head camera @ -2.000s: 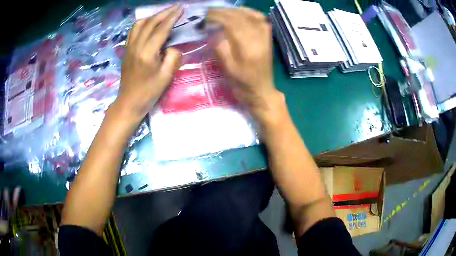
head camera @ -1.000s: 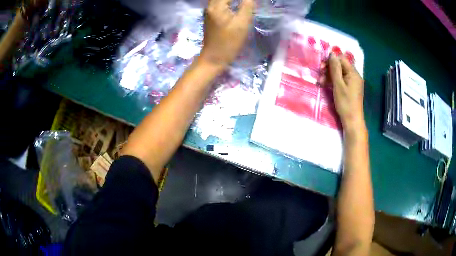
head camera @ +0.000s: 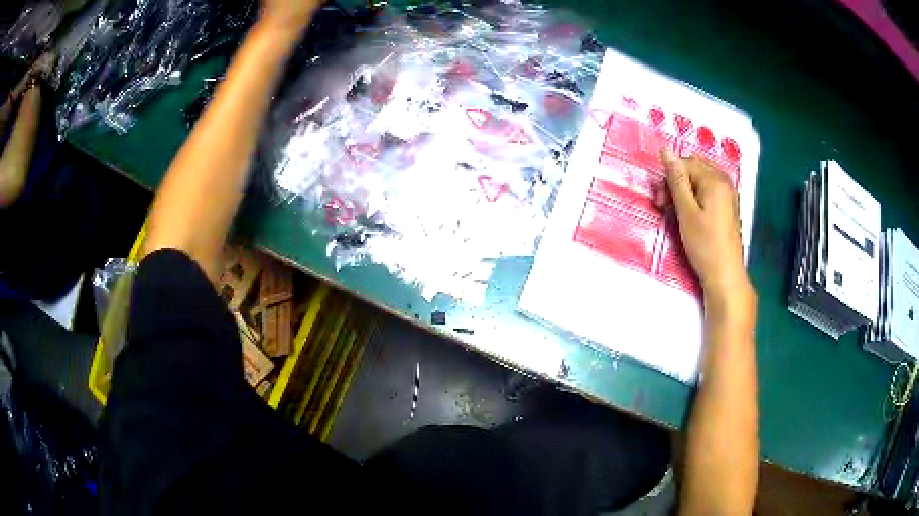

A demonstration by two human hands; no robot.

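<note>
The bag stack (head camera: 615, 312), white with red printed blocks and a row of red round marks, lies in front of me on the green bench. My right hand (head camera: 700, 197) rests on its upper right part with curled fingers; whether it grips the top bag cannot be told. My left arm reaches to the far left, and my left hand (head camera: 292, 8) is mostly cut off by the top edge, so its fingers are hidden. A loose shiny heap of filled bags (head camera: 433, 151) with red triangle marks lies left of the stack.
Two booklet piles (head camera: 844, 252) stand at the right, with a thin yellow rubber band (head camera: 900, 388) near them. Dark shiny items (head camera: 111, 81) lie at the far left beside another person's arm (head camera: 18, 146). A yellow crate (head camera: 287, 353) with small brown boxes (head camera: 264, 307) is on the floor.
My left hand has moved up and left, out past the heap to the top edge. My right hand has gone from above the booklets' left side to the bag stack and stays there. The view has turned left.
</note>
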